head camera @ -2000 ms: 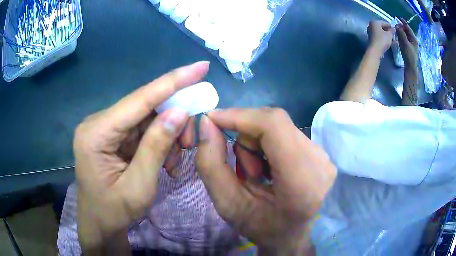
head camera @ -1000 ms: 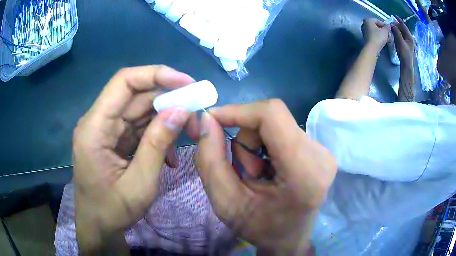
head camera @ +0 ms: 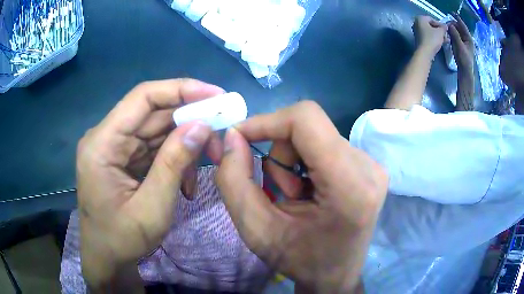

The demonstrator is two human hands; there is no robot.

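Note:
A white plastic housing (head camera: 212,111), a rounded oblong with a small dark hole in its face, is held level above the bench. My left hand (head camera: 143,166) grips its left end between thumb and fingers. My right hand (head camera: 304,184) pinches a thin dark wire lead (head camera: 276,162) between thumb and index finger, right at the housing's lower right edge. The lead runs back under the index finger into the palm. Its tip is hidden by the fingertips, so I cannot tell whether it enters the housing.
A clear plastic bag (head camera: 270,73) of white housings lies at the top middle. A clear tub (head camera: 69,54) of thin blue-and-white pieces stands at the upper left. A person in a white sleeve (head camera: 425,152) sits close on the right, hands together at the bench. Dark bench top (head camera: 132,34) lies between tub and bag.
The housing has turned so that its small hole now shows. My right index finger is more bent and raised, and more of the dark lead shows. The bag and tub sit slightly further left in view.

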